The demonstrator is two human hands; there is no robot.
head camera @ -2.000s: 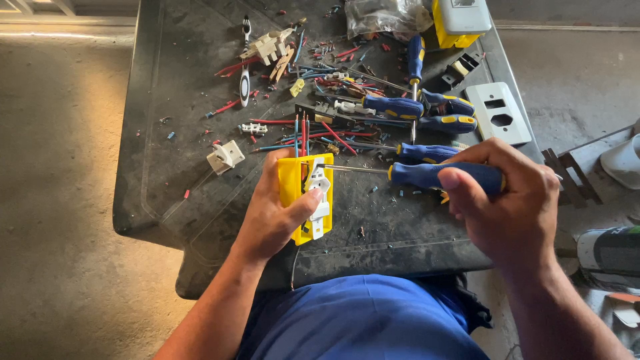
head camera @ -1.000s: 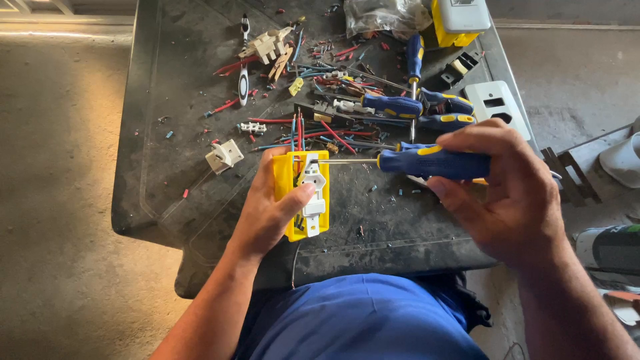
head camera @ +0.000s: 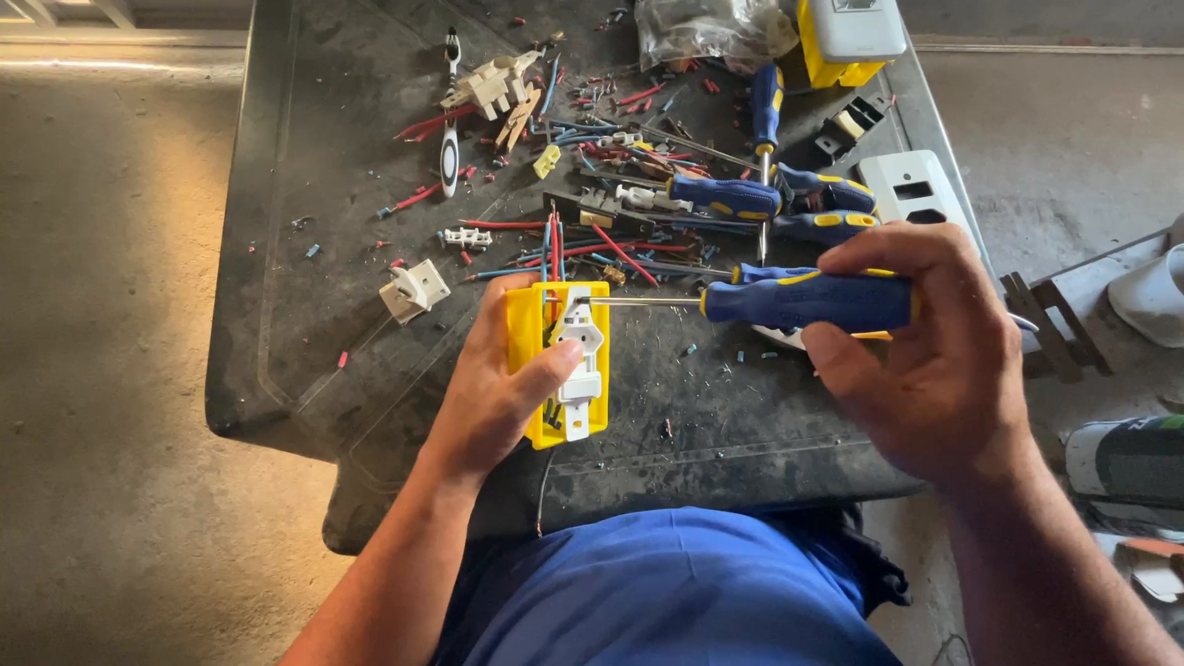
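My left hand (head camera: 504,379) holds a yellow plastic electrical box (head camera: 599,370) near the table's front edge, its thumb on the white socket-and-switch module (head camera: 578,384) set in the box. Red and blue wires (head camera: 552,245) come out of the box's far end. My right hand (head camera: 925,351) grips the blue and yellow handle of a screwdriver (head camera: 805,303). Its shaft points left, and the tip is at the upper end of the white module. Whether the tip sits in a screw cannot be told.
Several screwdrivers (head camera: 726,197), cut wire pieces and a clothespin (head camera: 518,118) lie on the black table (head camera: 388,518). A white cover plate (head camera: 916,190), a yellow box with a grey cover (head camera: 849,32) and a clear plastic bag (head camera: 708,28) are toward the right and back. A white socket piece (head camera: 413,289) lies left.
The screwdriver handle has moved slightly up from its place two seconds ago, and my right fingers have shifted and opened out around it. The box stays in my left hand.
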